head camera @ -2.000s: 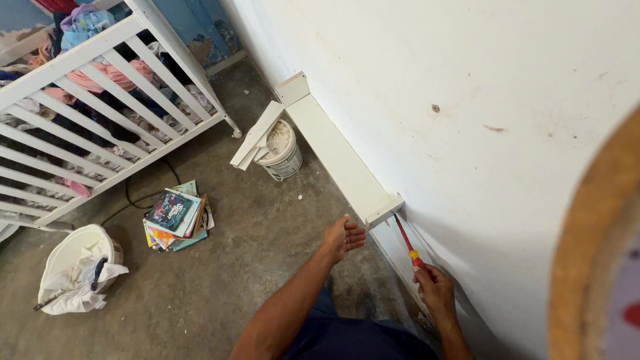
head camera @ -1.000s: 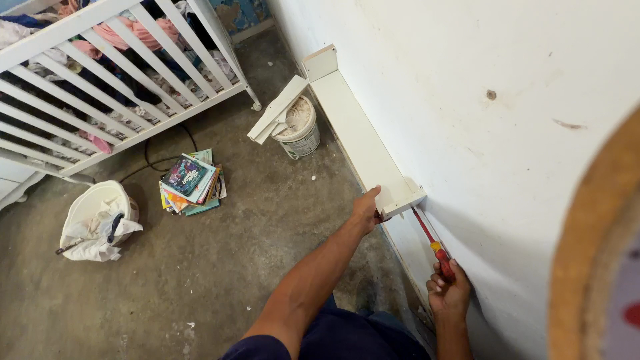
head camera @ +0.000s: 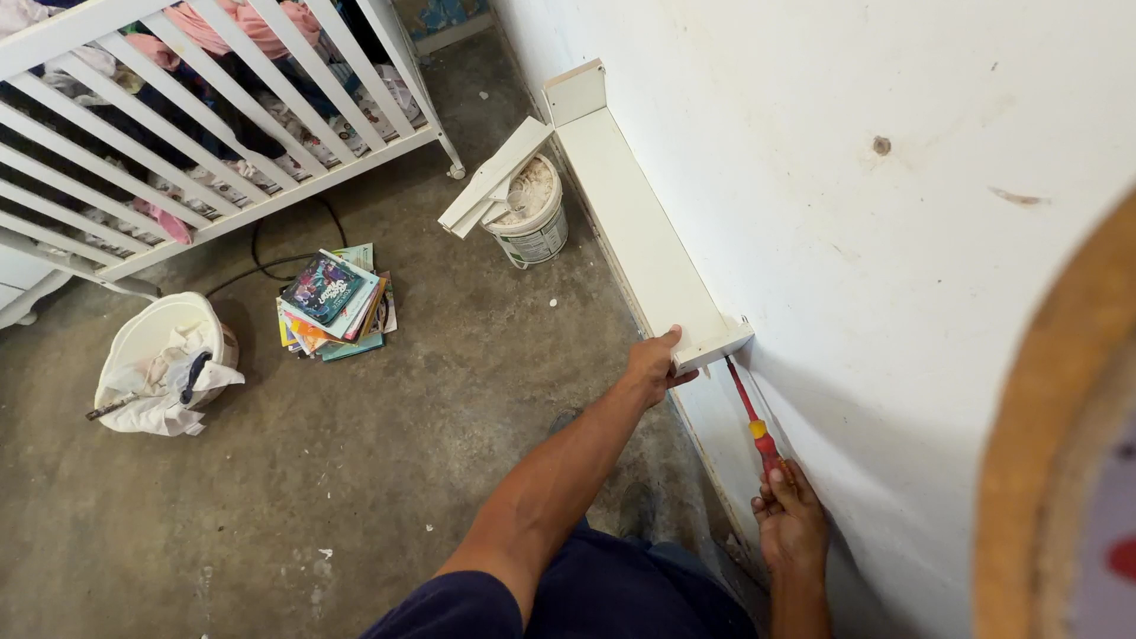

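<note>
A long white wooden shelf [head camera: 639, 222] with a raised panel at each end runs along the white wall. My left hand [head camera: 655, 366] grips the corner of its near end, thumb on top and fingers underneath. My right hand [head camera: 788, 515] is closed around the handle of a red and yellow screwdriver [head camera: 745, 395]. The screwdriver's tip meets the outer face of the near end panel, close to the wall; the screw itself cannot be made out.
A bucket [head camera: 537, 217] of whitish material bears white boards [head camera: 497, 177]. Books [head camera: 333, 297] lie piled on the floor, near a white basin [head camera: 160, 319] with cloths and a white crib [head camera: 240, 209] full of clothes. A blurred wooden-rimmed object [head camera: 1021, 426] is close at the right.
My left hand was open beside the shelf's near end two seconds ago and now grips its corner. The screwdriver has stayed in my right hand, at the end panel.
</note>
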